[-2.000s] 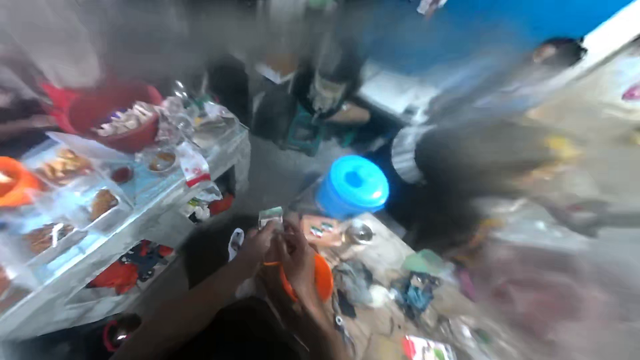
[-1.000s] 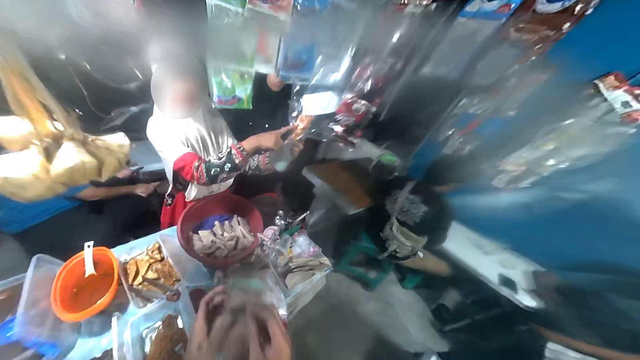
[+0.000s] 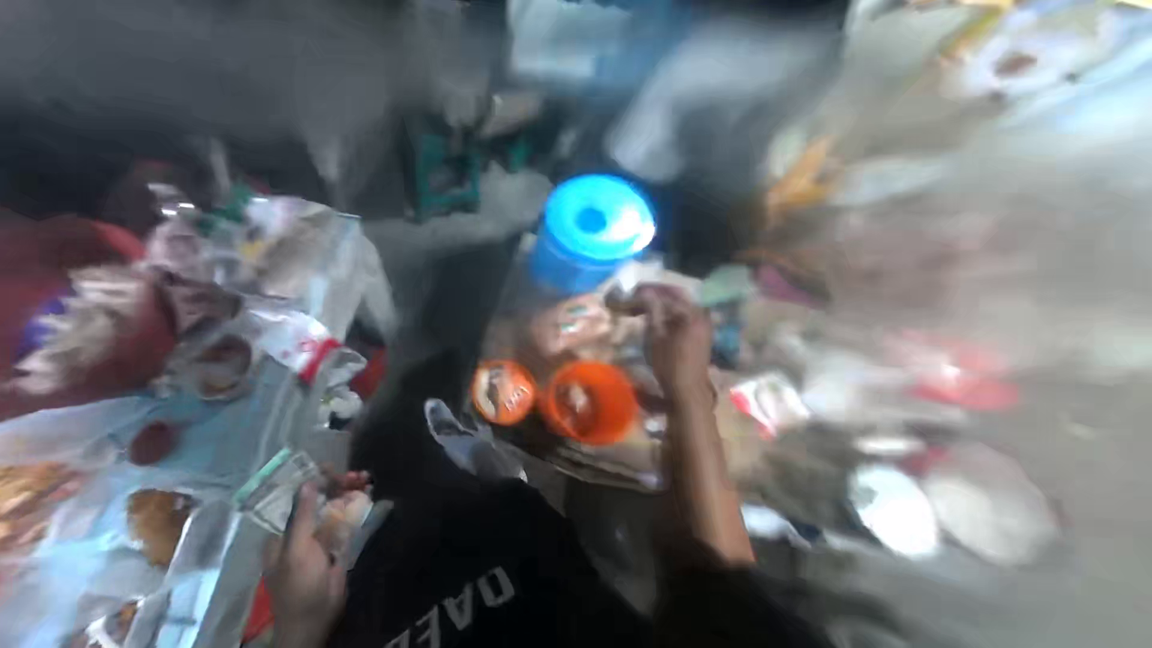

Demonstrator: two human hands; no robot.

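Observation:
Folded banknotes (image 3: 281, 490) are in my left hand (image 3: 310, 549), at the lower left beside the food table. My right hand (image 3: 670, 319) reaches over the cluttered surface on the right; its fingers are bent at a small dark or metallic thing (image 3: 621, 299), too blurred to tell whether they hold it. Just behind that hand stands a blue round container with a lid (image 3: 598, 218). Nearer my body are an open orange tub (image 3: 589, 403) and, touching or close to its left side, a round orange lid (image 3: 504, 392).
The table on the left bears a red basin (image 3: 81, 315) of pale food pieces, trays and plastic packets. A green stool (image 3: 445, 175) stands beyond the gap between the surfaces. Plastic bags and a white round thing (image 3: 894, 509) lie at the right, blurred.
The view has swung from the food table and a person behind it back to the blue container. My hands, close together one second ago, are now far apart.

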